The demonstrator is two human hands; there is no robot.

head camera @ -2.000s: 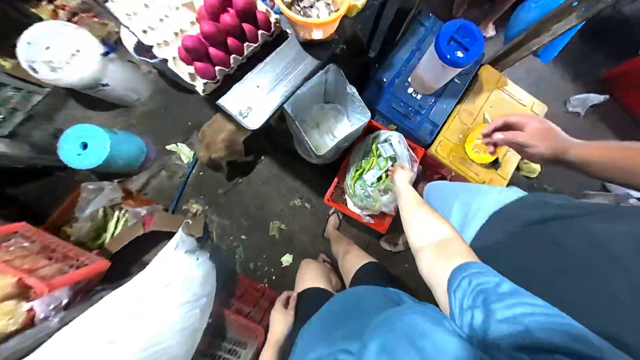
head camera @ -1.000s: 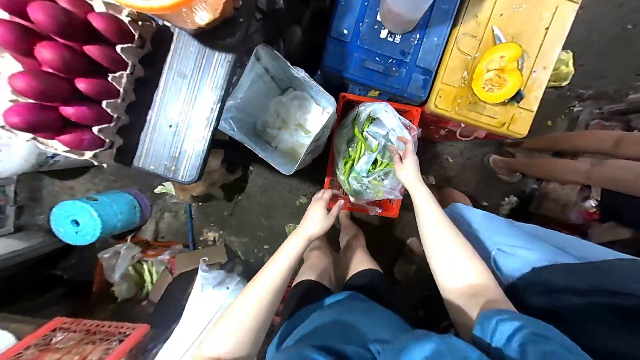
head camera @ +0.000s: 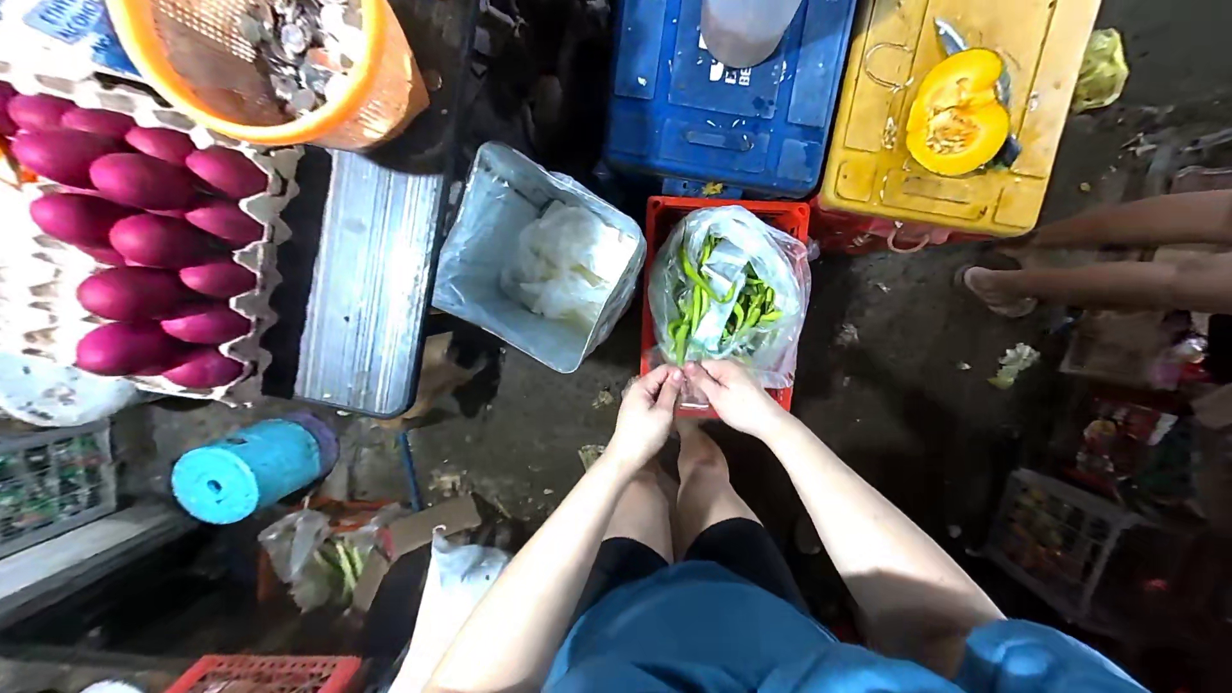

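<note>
A clear plastic bag [head camera: 784, 279] of green chili peppers [head camera: 695, 289] rests on a red plastic crate [head camera: 664, 214] in front of me. Among the peppers lies some pale, crumpled material. At the near edge of the bag, my left hand [head camera: 647, 409] and my right hand [head camera: 730, 393] meet, fingertips almost touching. Both pinch something small there, which looks like a pepper's tip or the bag's edge; the fingers hide which. Left of the crate stands a square metal tin [head camera: 472, 279] with crumpled clear plastic [head camera: 563, 260] inside.
Blue [head camera: 722, 125] and yellow [head camera: 866, 183] lidded boxes stand beyond the crate, a cut squash [head camera: 958, 115] on the yellow one. Magenta eggs [head camera: 144, 241] in trays and an orange basket [head camera: 375, 72] of coins are at upper left. Another person's legs [head camera: 1126, 255] show at right.
My left hand has come up from beside my legs to the bag, and my right hand has moved to its near edge. The other person's hand over the yellow box has left the view.
</note>
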